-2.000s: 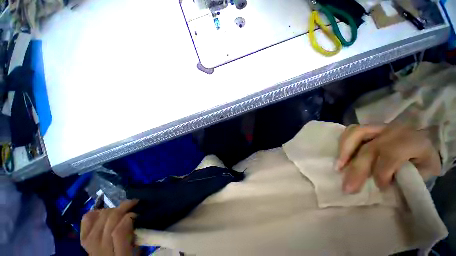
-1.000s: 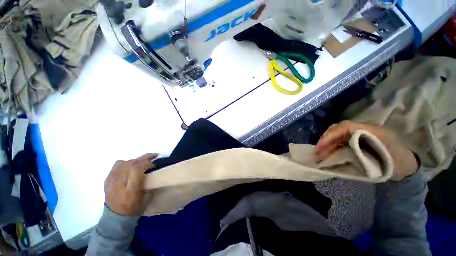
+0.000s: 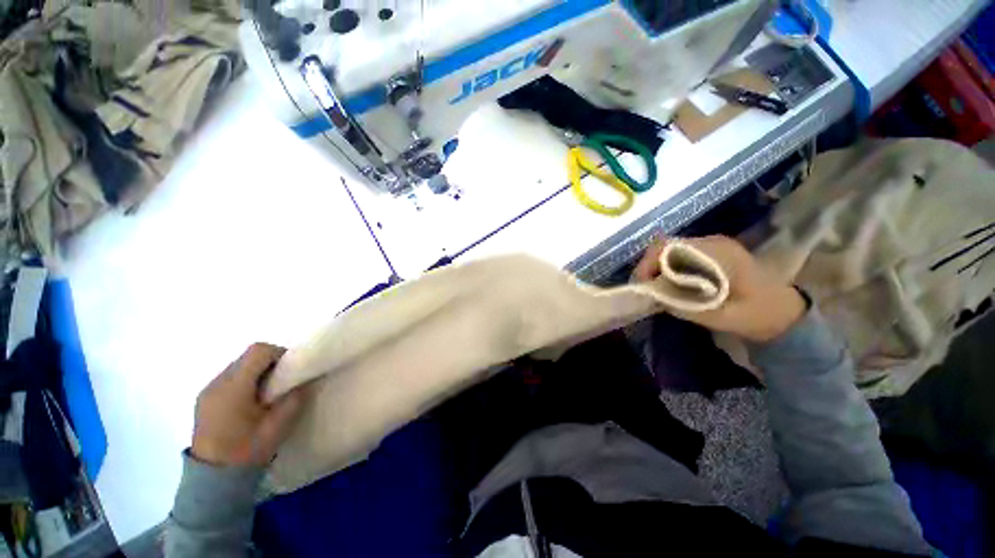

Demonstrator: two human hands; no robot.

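A beige garment panel [image 3: 436, 338] is stretched between my hands over the table's front edge, with its right end rolled into a loop. My left hand [image 3: 242, 405] grips its left end. My right hand [image 3: 726, 294] grips the rolled right end. A little dark cloth shows at the panel's upper edge; the rest of it is hidden. The white sewing machine [image 3: 502, 76] stands behind the panel, and its needle area is not covered by cloth.
Scissors with yellow and green handles [image 3: 613, 174] lie by a black piece [image 3: 578, 112]. A small black tool [image 3: 751, 98] lies on brown card. A beige heap [image 3: 120, 98] is at far left. A large beige pile [image 3: 884, 240] is at right.
The panel, earlier held low over the lap with its black patch showing, is now higher and nearer the machine. The black patch is mostly out of sight. Both hands still hold the panel.
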